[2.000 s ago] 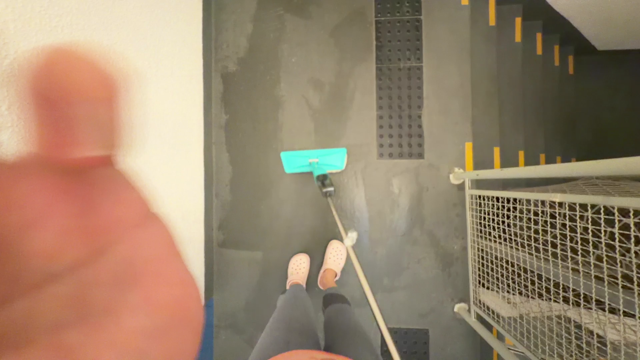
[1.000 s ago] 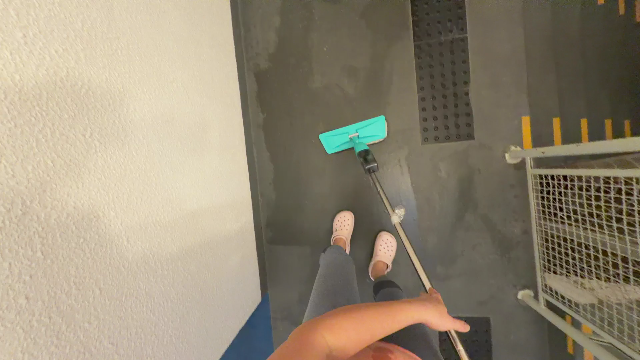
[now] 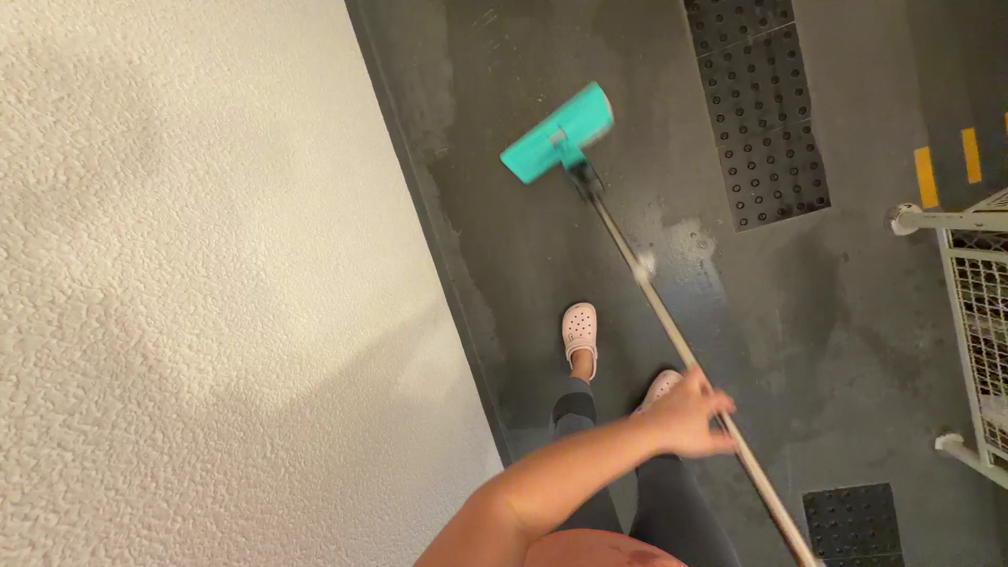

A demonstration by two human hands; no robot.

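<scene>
A flat mop with a turquoise head (image 3: 559, 132) lies on the dark grey floor, its head tilted up to the right. The long, light mop handle (image 3: 661, 311) runs from a black joint down to the bottom right edge. My left hand (image 3: 693, 417) is around the handle below its middle, with its fingers loosely curled and slightly blurred. A small whitish piece (image 3: 644, 265) sits on the handle above the hand. My right hand is out of view, as is the handle's lower end.
A textured white wall (image 3: 220, 236) fills the left. Studded black floor strips (image 3: 760, 118) lie right of the mop, with another studded patch (image 3: 854, 524) lower down. A metal mesh railing (image 3: 980, 315) and yellow step markings (image 3: 927, 177) are at right. My pink clogs (image 3: 580, 327) stand below the mop head.
My left hand, raised near the camera two seconds ago, came onto the mop handle and is now higher along it. The mop head has turned, its right end pointing further up. The view has shifted.
</scene>
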